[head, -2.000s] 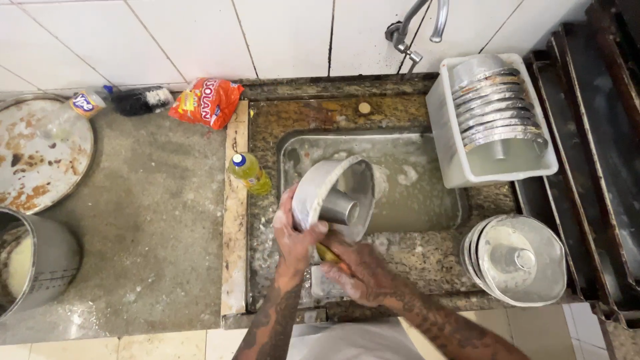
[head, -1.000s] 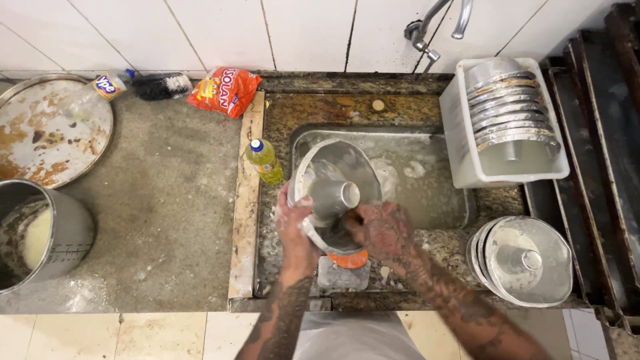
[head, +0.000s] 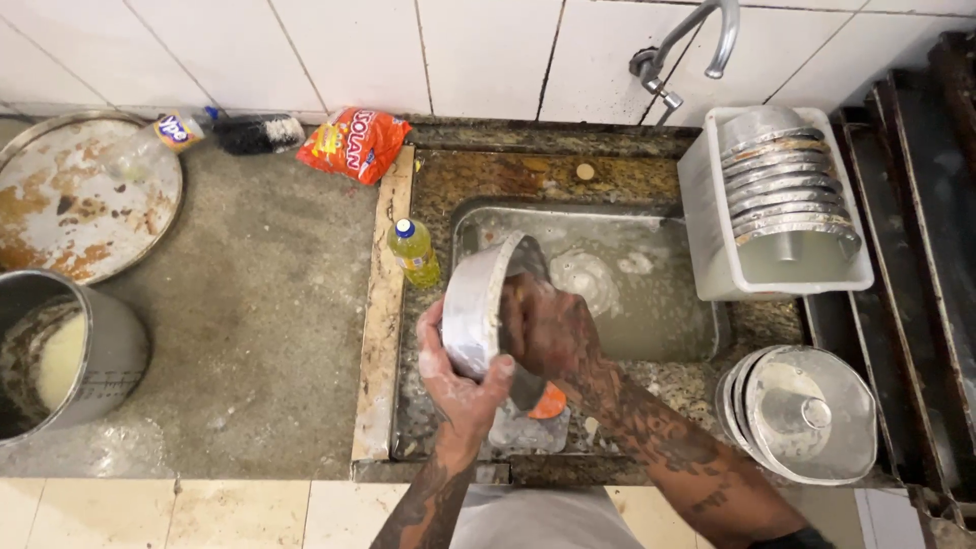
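My left hand [head: 461, 377], soapy, grips the outside of a round aluminum ring cake pan [head: 473, 305], tilted on its side above the near left part of the sink [head: 720, 335]. My right hand [head: 549, 328] reaches inside the pan; it is blurred, and a bit of something yellowish shows at its fingers, too unclear to name. The sink holds cloudy, sudsy water. Below the pan, an orange item [head: 547, 402] lies on a clear plastic container [head: 530, 431]. A bottle of yellow dish soap [head: 414, 255] stands to the left of the pan.
A white plastic bin [head: 690, 229] holds several aluminum pans upright, right of the sink. Stacked ring pans [head: 812, 415] lie nearer. Dark metal trays [head: 900, 305] line the right edge. A faucet [head: 682, 53] is above. Left are a large pot [head: 114, 358], round tray [head: 99, 206], brush [head: 255, 135] and orange bag [head: 357, 145].
The pan, which showed its open inside and center tube a second ago, is now turned more sideways in my left hand. My right hand has moved up, deeper into it.
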